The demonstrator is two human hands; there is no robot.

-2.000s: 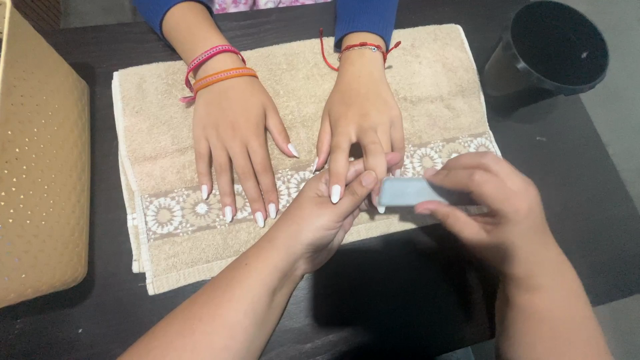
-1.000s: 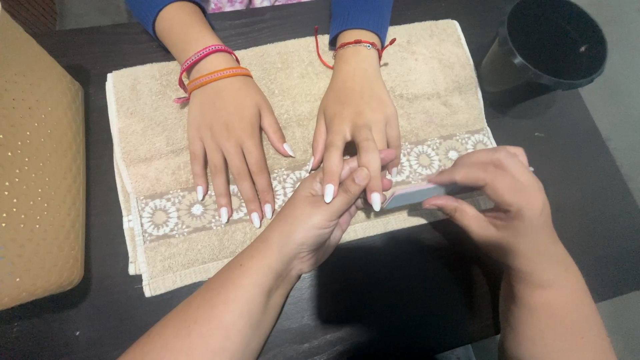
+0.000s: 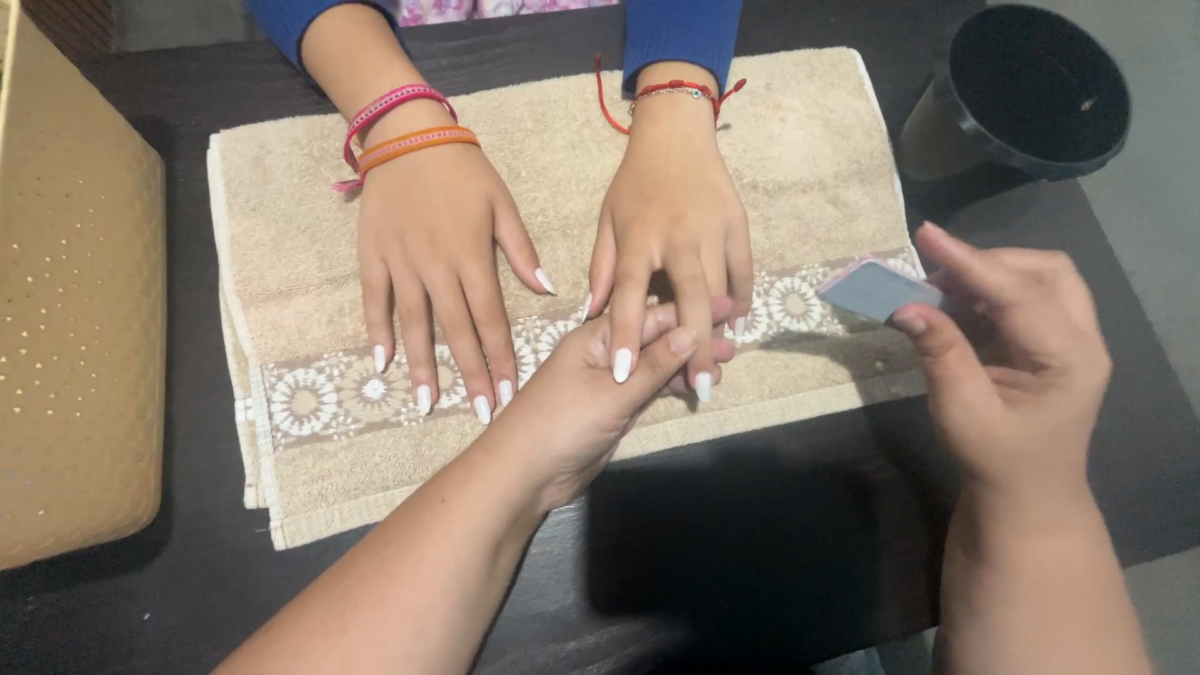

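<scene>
My left hand [image 3: 600, 384] holds the fingers of another person's hand [image 3: 675, 216], its thumb on top and its fingertips underneath. That hand wears a red cord bracelet [image 3: 677, 89], and its nails are white. My right hand [image 3: 1017, 347] grips a grey nail buffer block [image 3: 878, 289] between thumb and fingers, to the right of the held hand and apart from it. The person's other hand [image 3: 431, 244], also with white nails, lies flat on a beige towel [image 3: 797, 122], with a pink bracelet [image 3: 398, 100] and an orange bracelet [image 3: 419, 143] at its wrist.
A gold-coloured textured bin [image 3: 80, 309] stands at the left edge. A black container [image 3: 1031, 89] stands at the back right. Under the towel is a dark wooden table [image 3: 750, 562]. The person's blue sleeves [image 3: 682, 33] reach in from the far side.
My right hand has drawn the buffer block away from the held fingers, to the right and up, and turned it. My left hand keeps its hold on the fingers.
</scene>
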